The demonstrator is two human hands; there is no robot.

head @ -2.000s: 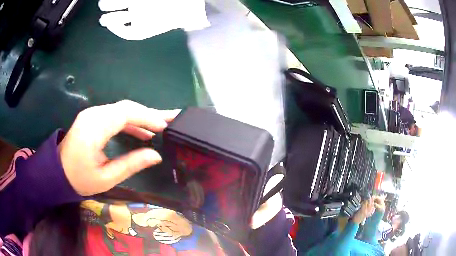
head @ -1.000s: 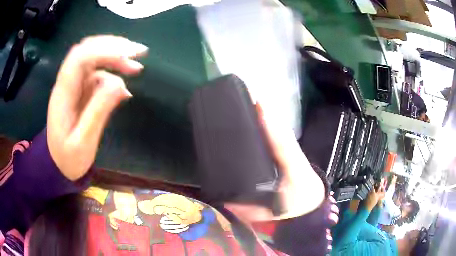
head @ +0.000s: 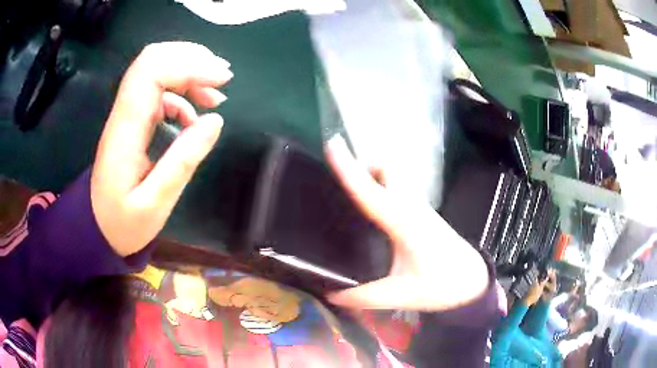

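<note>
A black portable video speaker (head: pixel 317 212) is at the bench's near edge, a plain dark face up, with a row of white marks along its near long edge. My right hand (head: pixel 403 237) holds it from the right side, fingers along its far right edge and thumb side near the front. My left hand (head: pixel 162 136) is raised to the left of the speaker, fingers curled and apart, holding nothing and not touching it. The speaker is slightly blurred, and its screen cannot be made out.
Green bench mat (head: pixel 274 79). A milky plastic sheet (head: pixel 389 86) lies beyond the speaker, with a white glove (head: pixel 245 8) at the top edge. Stacked speakers (head: pixel 515 215) stand at right; another speaker's strap (head: pixel 36 86) is at far left. A person in teal sleeves (head: pixel 519 327) is at lower right.
My left hand has let go of the speaker and moved up and away. The speaker has been turned over in my right hand, its clear front no longer showing, and lowered toward the bench edge.
</note>
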